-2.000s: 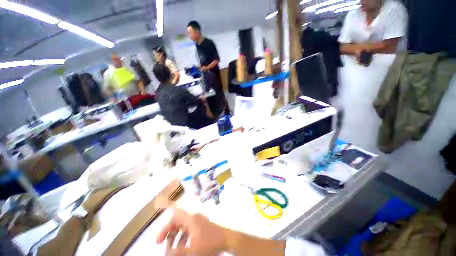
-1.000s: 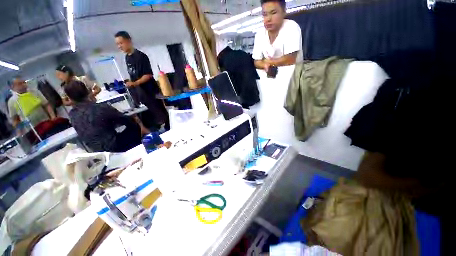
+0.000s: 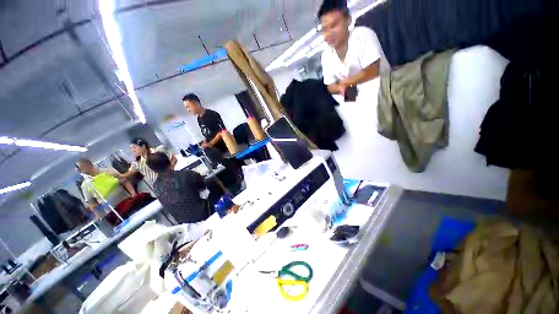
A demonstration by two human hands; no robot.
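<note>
No hand of mine shows in the head view. The fabric scissors [image 3: 294,281], with one green and one yellow handle loop, lie on the white sewing table [image 3: 334,270], blades pointing left. A small pink-blue stick [image 3: 299,247] lies behind them. The white sewing machine [image 3: 294,202] stands behind, with a dark panel and a yellow patch [image 3: 265,226]. Its needle area [image 3: 211,293] is at the lower centre, blurred. A bit of brown cloth [image 3: 178,308] shows at the bottom edge.
A dish with a black item [image 3: 345,234] sits at the table's right end. A khaki garment pile [image 3: 499,270] lies on blue material at right. A white cloth bundle [image 3: 132,270] is at left. A person in white [image 3: 355,58] leans on a white partition; several others are at back left.
My hand, seen over the table two seconds ago, is out of view. The camera has tilted and turned, so the ceiling shows more. The scissors stay on the table.
</note>
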